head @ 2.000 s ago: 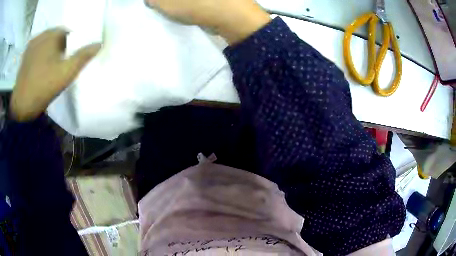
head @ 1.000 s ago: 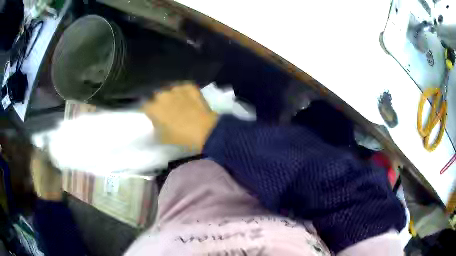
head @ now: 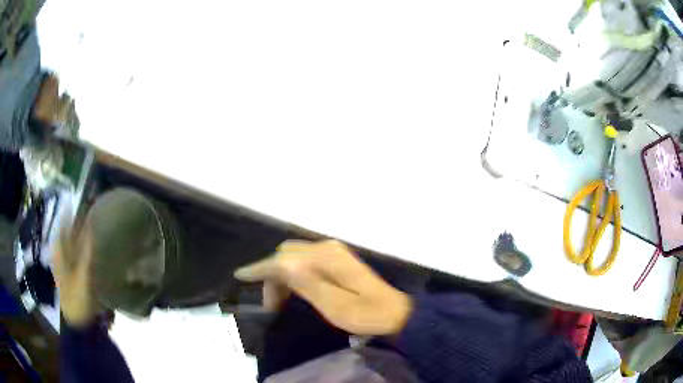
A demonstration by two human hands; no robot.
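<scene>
White cloth (head: 183, 350) lies low at the lower left, below a dark round stool-like or bucket-like object (head: 127, 250). My left hand (head: 75, 269) is blurred at the left, beside that round object, with no cloth seen in it. My right hand (head: 337, 288) is in front of the table's near edge, fingers pointing left, thumb and forefinger apart, holding nothing visible. The white machine table (head: 299, 112) spans the view above my hands.
Orange-handled scissors (head: 594, 228) lie on the table at the right. A smartphone (head: 666, 193) with a red strap lies beyond them. The sewing machine (head: 625, 56) is at the upper right. Another person's hand (head: 52, 105) shows at the upper left.
The white cloth moved from the table down to the lower left, and both hands have left it. The view has shifted, showing more of the table and the machine.
</scene>
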